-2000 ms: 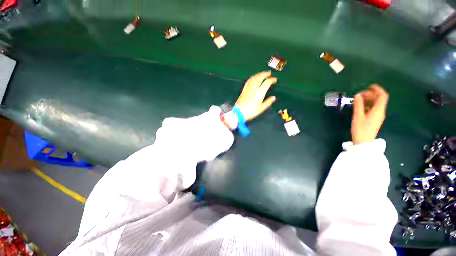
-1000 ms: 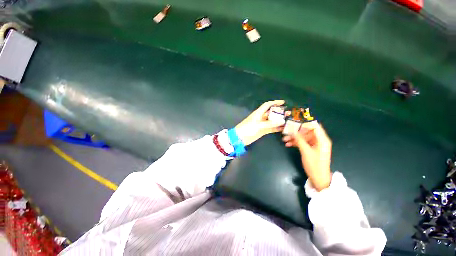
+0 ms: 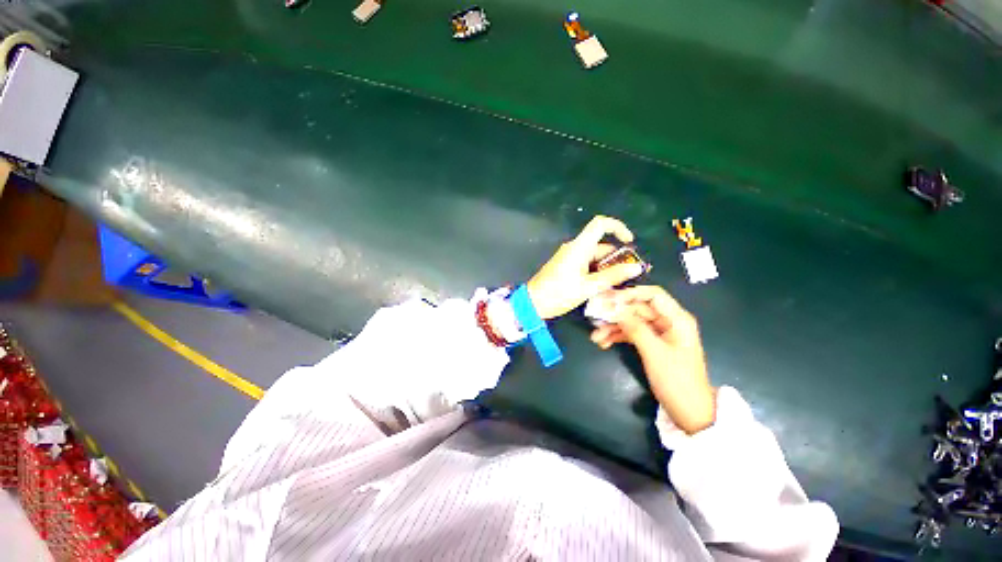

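My left hand (image 3: pixel 577 272), with a blue strap and a red bead bracelet at the wrist, holds a small dark-rimmed device housing (image 3: pixel 622 261) with a coppery inside. My right hand (image 3: pixel 659 335) is just below and right of it, its fingertips pinching a small whitish piece (image 3: pixel 602 307), likely a screen module, mostly hidden by the fingers. Another screen module (image 3: pixel 699 263), white with an orange-yellow tail, lies flat on the dark green bench just beyond my right hand.
On the brighter green belt (image 3: pixel 494 82) lie a screen module (image 3: pixel 588 49), a part-built unit (image 3: pixel 470 23) and, at right, a black part (image 3: pixel 933 188). A pile of black parts (image 3: pixel 972 461) is at the right edge. A pale flat box (image 3: pixel 36 104) is at left, above a blue stool (image 3: pixel 154 274).
My hands have shifted slightly, the housing now tilted open in my left fingers. The orange-tailed module beside my right hand now lies on the bench. The view has moved a little.
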